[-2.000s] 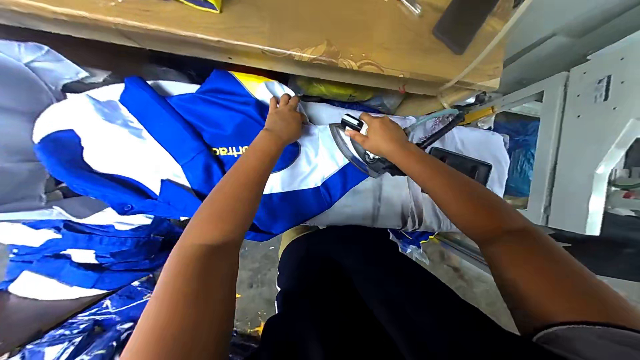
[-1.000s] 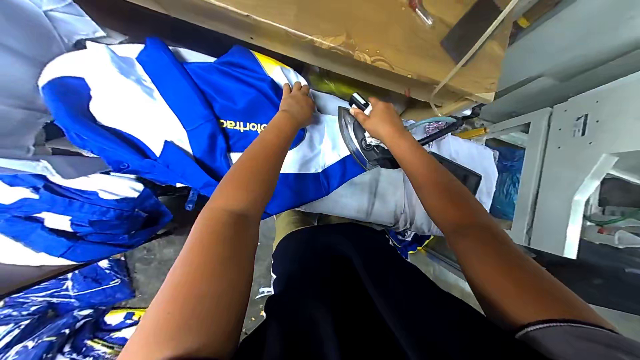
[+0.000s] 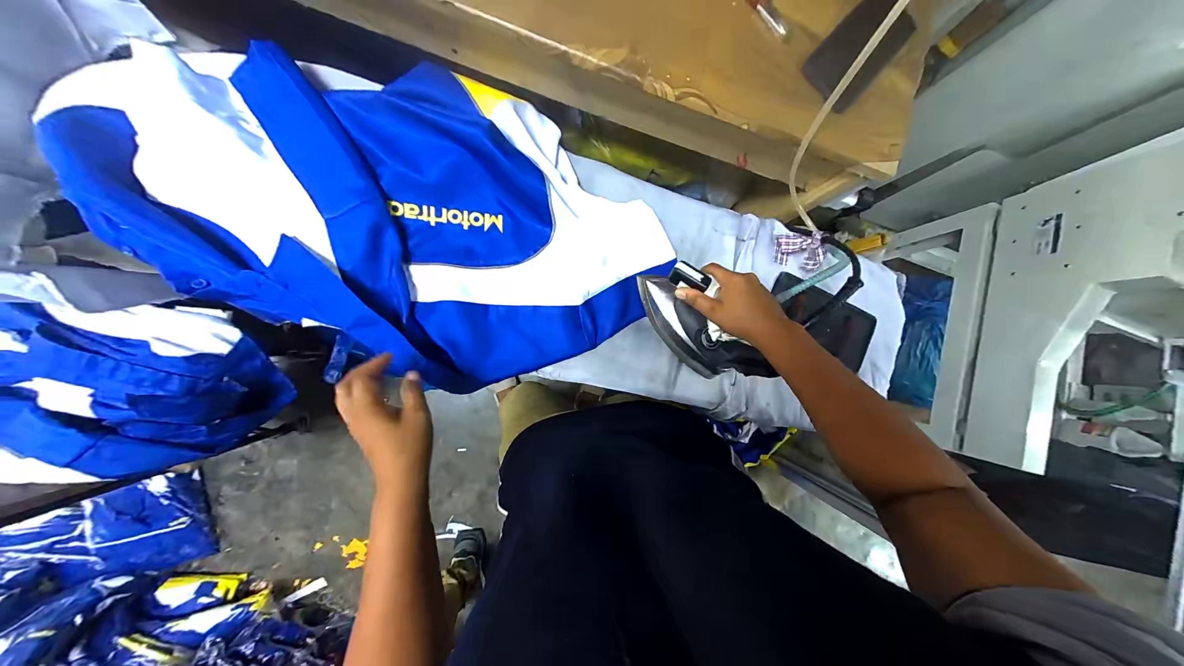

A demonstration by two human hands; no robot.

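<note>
A blue and white jacket [image 3: 462,185] with yellow lettering lies across a long padded ironing board [image 3: 610,356]. My right hand [image 3: 740,305] grips the handle of an electric iron [image 3: 680,324], which is tipped with its metal soleplate edge showing, beside the jacket's right-hand end. A dark rectangular pad [image 3: 846,328] lies behind the iron on the board. My left hand [image 3: 384,412] is at the near edge of the jacket, its fingers apart and holding nothing; whether the fingertips touch the cloth I cannot tell.
Beyond the board runs a wooden table [image 3: 684,55] with a dark phone-like object [image 3: 858,55]. More blue and white garments [image 3: 139,379] are stacked at the left, above bagged clothing [image 3: 111,527] on the floor. A grey metal frame [image 3: 1064,240] stands at the right. The iron's cord [image 3: 846,277] runs back.
My left hand has left the upper part of the jacket and moved down to its near edge. The iron, still in my right hand, is now just past the jacket's right end.
</note>
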